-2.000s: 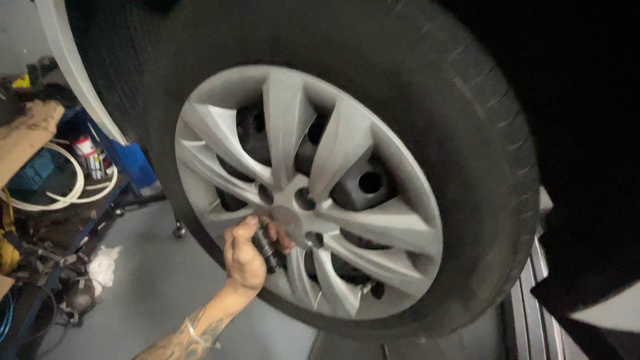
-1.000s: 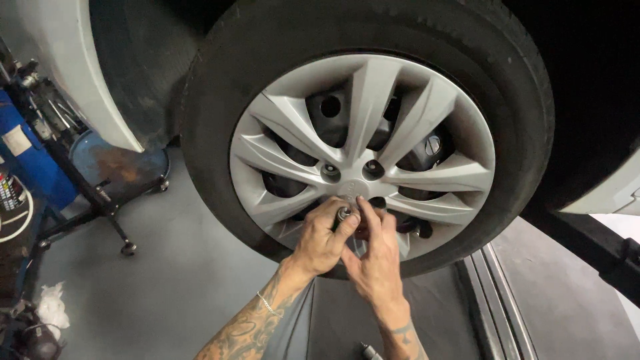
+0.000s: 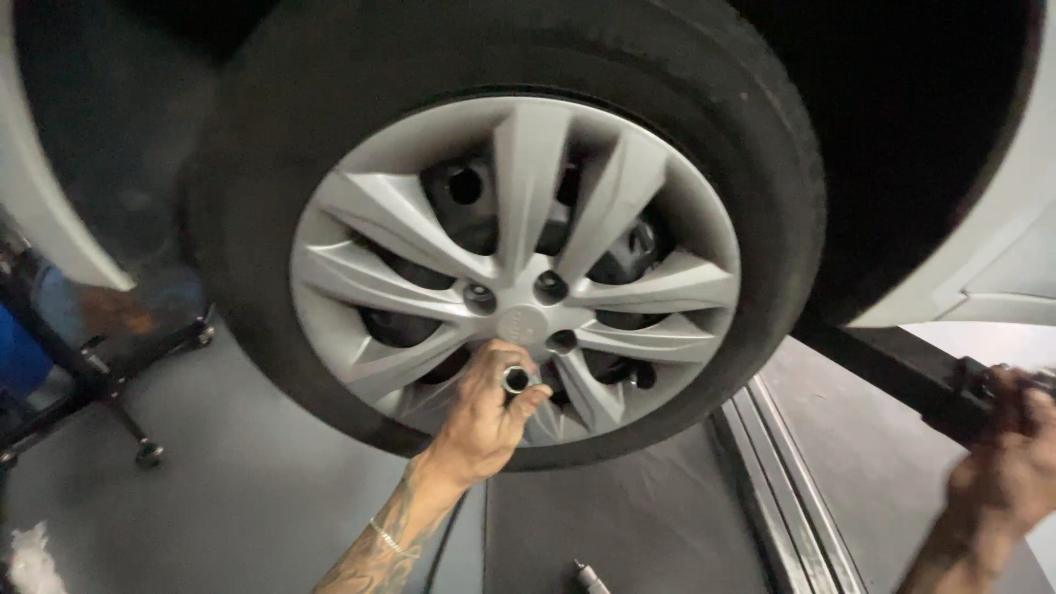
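A car wheel with a silver plastic wheel cover [image 3: 528, 148] and a black tire [image 3: 767, 165] fills the middle of the head view. Just below the cover's hub, my left hand [image 3: 495, 404] is closed around a metal socket [image 3: 516, 379], its hollow end facing me. Lug nut recesses ring the hub; my fingers hide the lower left part. My right hand [image 3: 1011, 462] is at the far right edge, blurred, beside a dark lift arm. Its fingers are around something small and dark that I cannot identify.
Pale car body panels [image 3: 990, 223] flank the wheel. A dark lift arm [image 3: 891, 371] runs out at right, above metal rails [image 3: 792, 487]. A black wheeled stand [image 3: 107, 371] is at left. A slim metal tool [image 3: 589, 577] lies low at the bottom centre.
One second ago both hands were together at the hub with the socket; my right hand has since moved away to the right. My left hand still holds the socket below the hub.
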